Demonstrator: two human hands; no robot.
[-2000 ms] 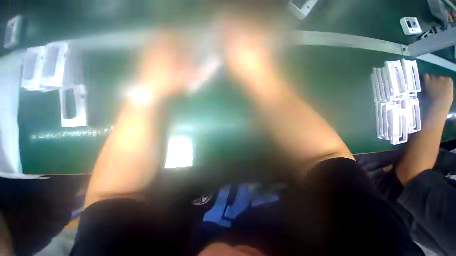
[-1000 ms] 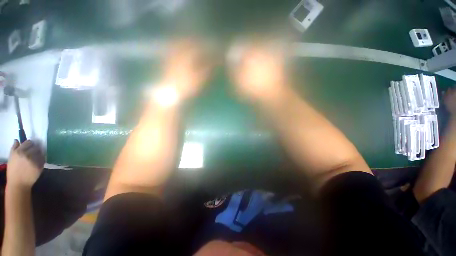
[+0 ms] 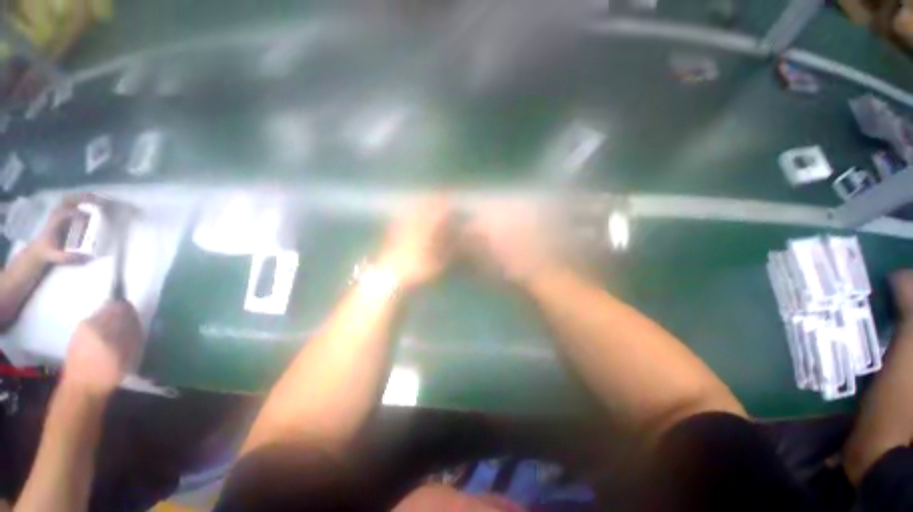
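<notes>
My left hand (image 3: pixel 422 238), with a silver band at the wrist, and my right hand (image 3: pixel 513 238) are close together near the pale rail in the middle of the view. Both are blurred, and I cannot tell what lies between the fingers. A stack of white housings (image 3: pixel 823 315) lies on the green bench at the right. A single white housing (image 3: pixel 284 282) with an open window lies left of my left hand, just in front of a blurred white group (image 3: pixel 238 222).
A pale rail (image 3: pixel 721 208) crosses behind my hands. Beyond it lie several scattered units, one white (image 3: pixel 805 164). At the left, a neighbour's hand (image 3: pixel 103 345) holds a dark handle over a pale sheet (image 3: pixel 60 310); the other holds a white unit. A neighbour's arm is at the far right.
The view has shifted, so the bench sits lower and more area beyond the rail shows. My hands are closer together. The left neighbour's other hand, with a white unit, has come into view.
</notes>
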